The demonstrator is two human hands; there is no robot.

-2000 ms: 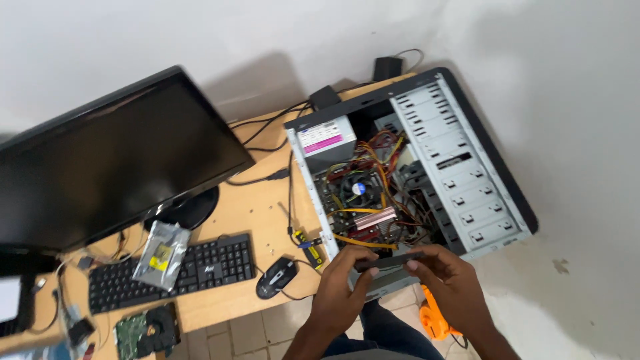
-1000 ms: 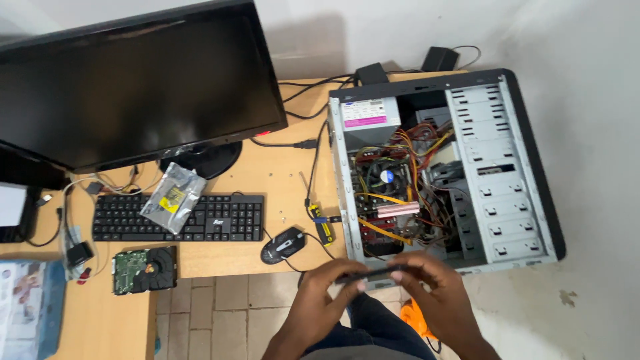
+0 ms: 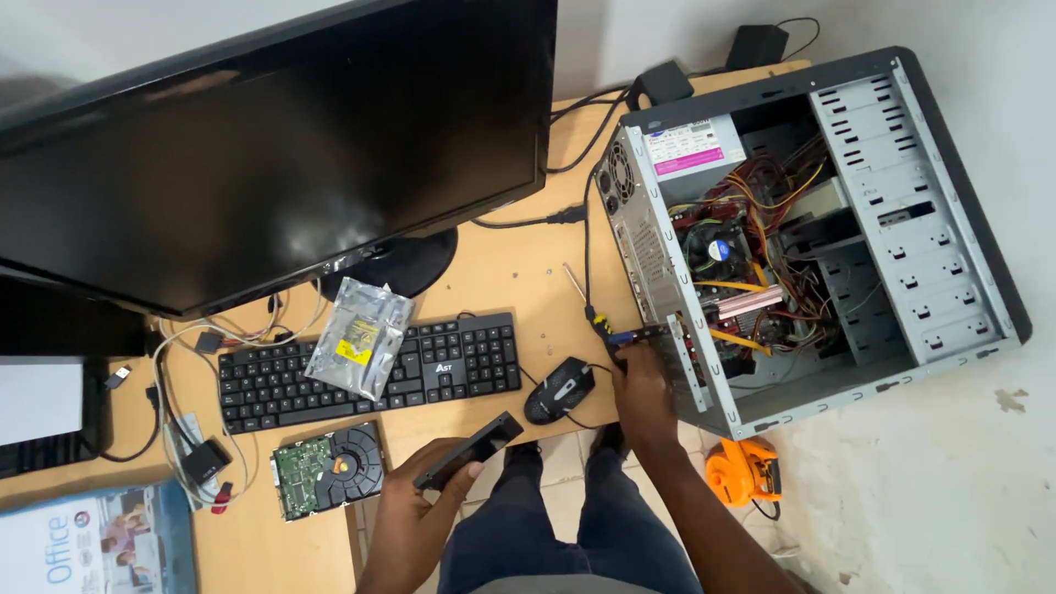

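My left hand (image 3: 425,503) holds a slim black drive-like box (image 3: 470,451) between thumb and fingers, in front of the desk's edge. My right hand (image 3: 645,392) is at the lower left corner of the open computer case (image 3: 718,388), with its fingertips at a blue-and-black tool handle (image 3: 635,337); whether they grip it is unclear. Beside that handle lies a yellow-and-black handled screwdriver (image 3: 601,323). Inside the case show a processor fan (image 3: 716,250), a pink memory module or heatsink (image 3: 749,303) and bundled wires. A bare hard disk drive (image 3: 330,470) lies at the desk's front edge.
A monitor (image 3: 280,148) stands at the back left. A black keyboard (image 3: 454,363) carries a silver antistatic bag (image 3: 361,338); a mouse (image 3: 559,390) lies beside it. Small screws dot the desk (image 3: 511,247). Cables run behind the case. An orange power device (image 3: 742,472) sits below, on the floor.
My hands were together on the black box in front of the case. Now my left hand holds it farther left, while my right hand has let go and moved to the tool handles.
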